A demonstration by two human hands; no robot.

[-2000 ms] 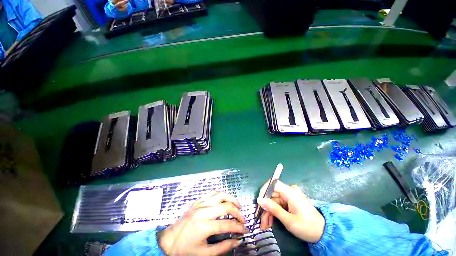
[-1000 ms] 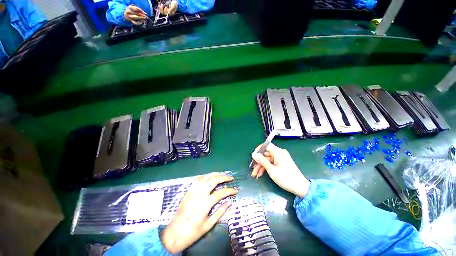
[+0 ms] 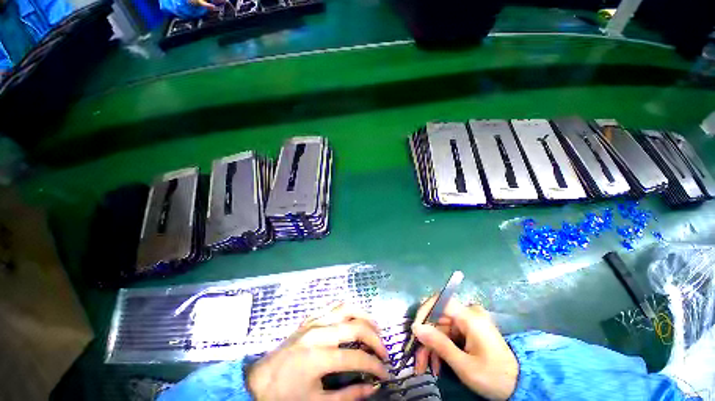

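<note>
My right hand (image 3: 469,345) holds slim silver tweezers (image 3: 440,301) like a pen, tips pointing down at the fanned row of phone frames (image 3: 415,387) at the bottom centre. My left hand (image 3: 325,362) lies over the left side of the row, fingers bent, fingertips near the tweezer tips. Whether it grips a frame is hard to tell. The fingers hide part of the row and any small piece at the tips. The clear adhesive sheet (image 3: 149,327) with dark marks and a white label lies left of the hands, partly under my left hand.
Stacked phone frames stand at left (image 3: 229,202) and right (image 3: 488,164). Blue small parts (image 3: 560,239), a black-handled tool (image 3: 625,279) and a crumpled clear bag (image 3: 694,301) lie at right. A brown cardboard box (image 3: 39,298) is at left. A person's hand and blue sleeve show beyond a black tray (image 3: 180,31).
A second ago the tweezers were raised above the row and my left hand lay on the sheet's right end. Both hands have since come down and together over the fanned frames.
</note>
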